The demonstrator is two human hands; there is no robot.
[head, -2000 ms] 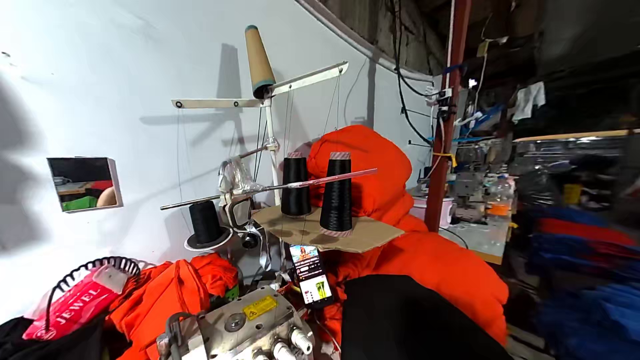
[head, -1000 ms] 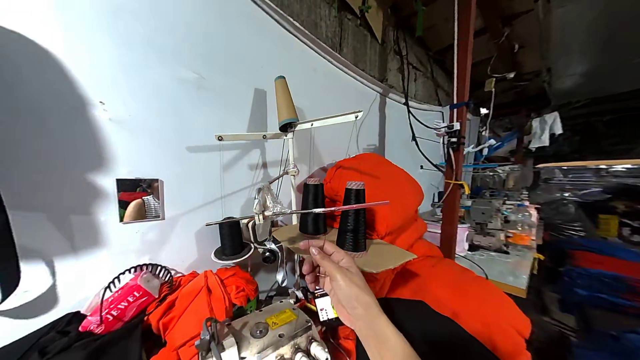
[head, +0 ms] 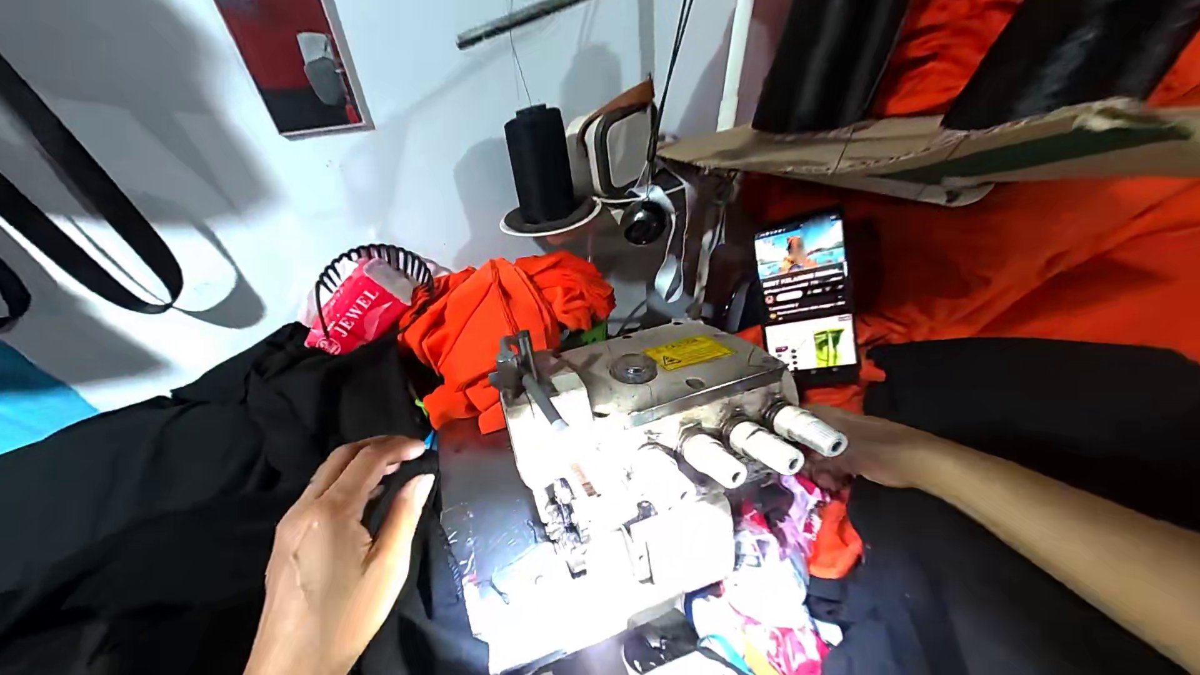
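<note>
My left hand [head: 342,548] is at the left of the overlock sewing machine [head: 656,412], thumb and fingers apart around an edge of black fabric [head: 187,506]; whether it grips the fabric is unclear. My right hand [head: 848,450] reaches in from the right, beside the machine's white tension knobs [head: 750,448]. Its fingers are mostly hidden behind the knobs, and what they touch cannot be seen. A bright lamp lights the needle area. Behind my right hand a phone [head: 808,295] stands upright with its screen lit.
Orange fabric [head: 506,319] and a pink packet [head: 361,305] with a black coiled band lie behind the machine. A black thread cone [head: 541,169] stands near the wall. Cardboard [head: 1031,141] carries more black cones at upper right. Colourful scraps [head: 769,581] lie below the knobs.
The view has tipped down and come closer to the machine. My right hand, raised near the thread cones a second ago, is now low beside the knobs. My left hand has come into view.
</note>
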